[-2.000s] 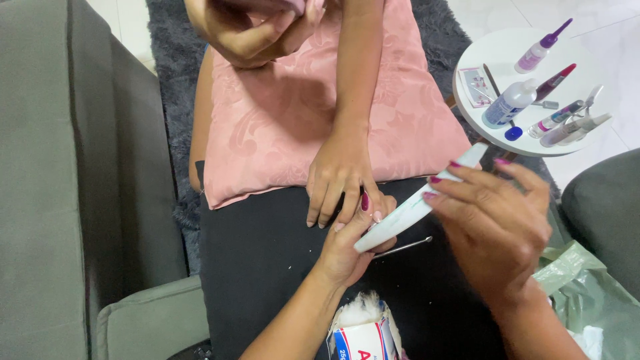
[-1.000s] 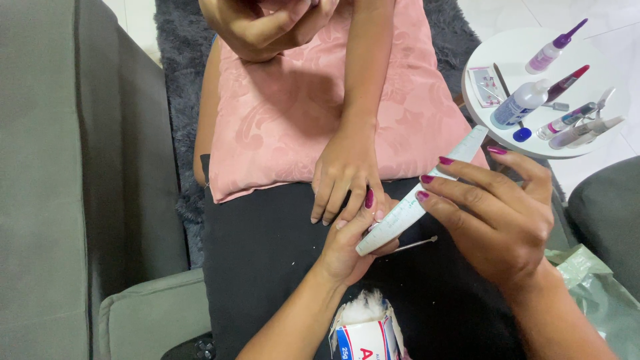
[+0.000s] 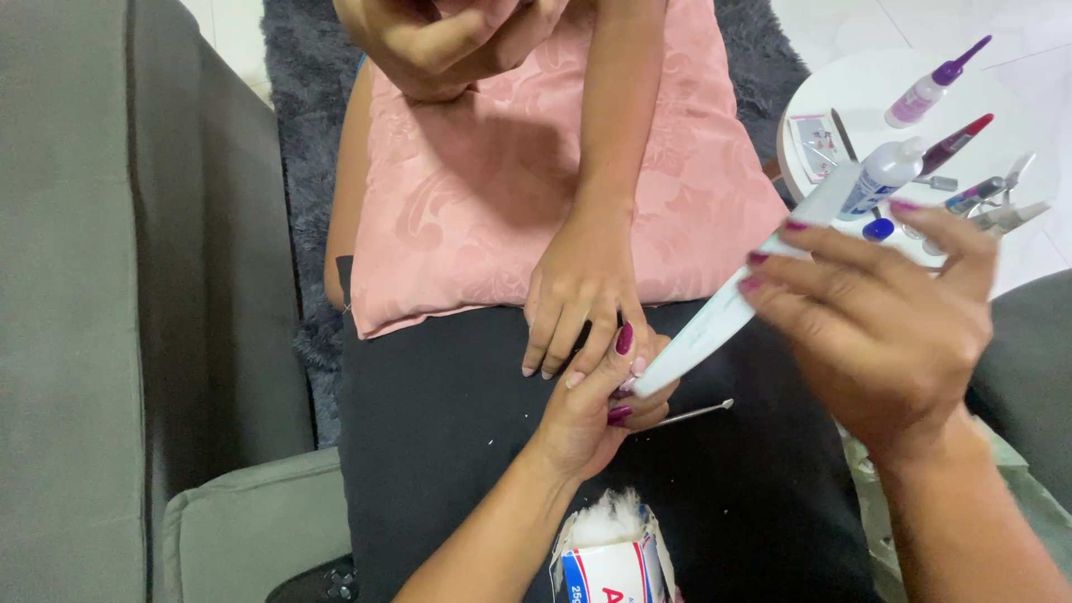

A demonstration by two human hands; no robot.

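My left hand (image 3: 590, 414) grips a finger of another person's hand (image 3: 582, 285), and a thin metal cuticle tool (image 3: 691, 414) sticks out from beneath my fingers. In my right hand (image 3: 879, 310) is a long white nail file (image 3: 712, 331); its lower end touches or lies very near the held fingertip. The other person's forearm rests on a pink patterned cushion (image 3: 486, 226). Their other hand (image 3: 452, 42) is raised at the top, holding something mostly cut off. An opened pack of cotton (image 3: 611, 553) lies on the black cloth (image 3: 435, 435) below my left hand.
A round white side table (image 3: 904, 75) at the right holds a white bottle (image 3: 886, 172), a purple-capped bottle (image 3: 930, 88), a blue cap (image 3: 878, 229) and several tools. Grey upholstery (image 3: 75, 293) stands at the left. Behind my right forearm is a translucent green bag (image 3: 1005, 461).
The nail file and my right hand have shifted slightly along the held fingertip. My left hand keeps its grip on the finger.
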